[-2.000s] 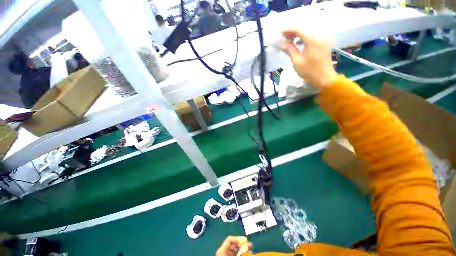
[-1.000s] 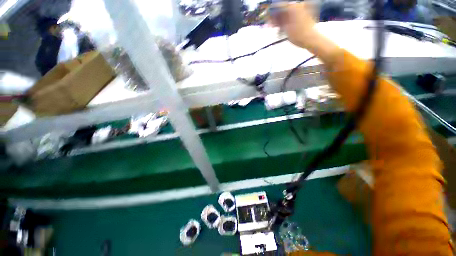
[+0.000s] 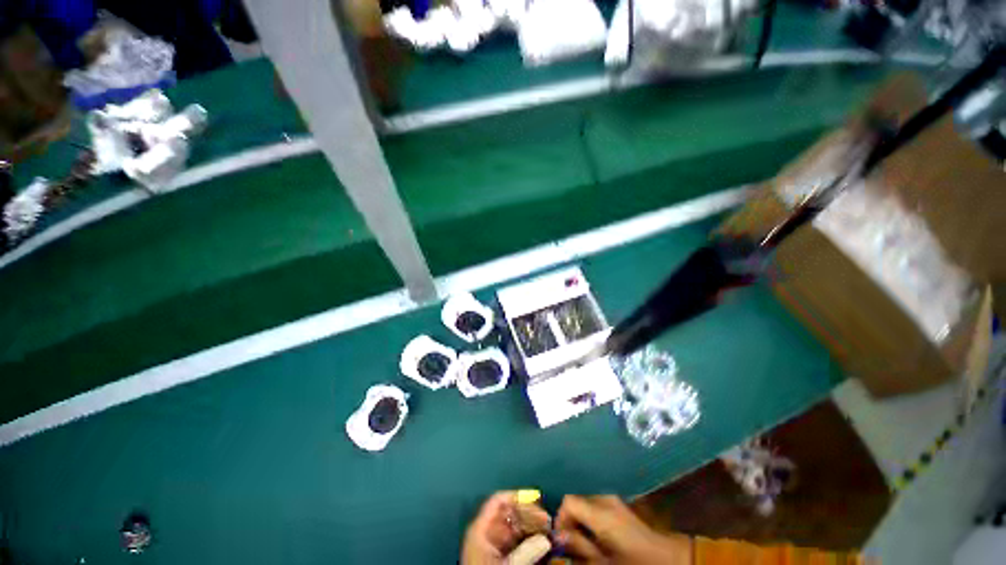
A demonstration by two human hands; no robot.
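Note:
My left hand (image 3: 505, 534) and my right hand (image 3: 605, 530) meet at the bottom edge, fingers bent together. A small dark bit shows between their fingertips, too small and blurred to name. A yellow patch shows on a left fingertip. Several white housings (image 3: 378, 417) with dark round centres lie on the bench left of the pale screw feeder (image 3: 555, 331). The black electric screwdriver (image 3: 686, 289) hangs slanted and blurred, its lower end by the feeder's right side. Transparent clear rings (image 3: 660, 400) are piled right of the feeder.
A brown carton (image 3: 822, 304) of clear pieces stands at the right bench end. Another carton (image 3: 811, 469) shows below the bench edge. A grey post (image 3: 370, 188) rises behind the feeder. A small dark piece (image 3: 136, 533) lies at lower left. White parts (image 3: 143, 138) lie across the line.
My right hand has come down from the raised white shelf to meet my left hand. The view has tilted down. The screwdriver and its cable now slant to the upper right.

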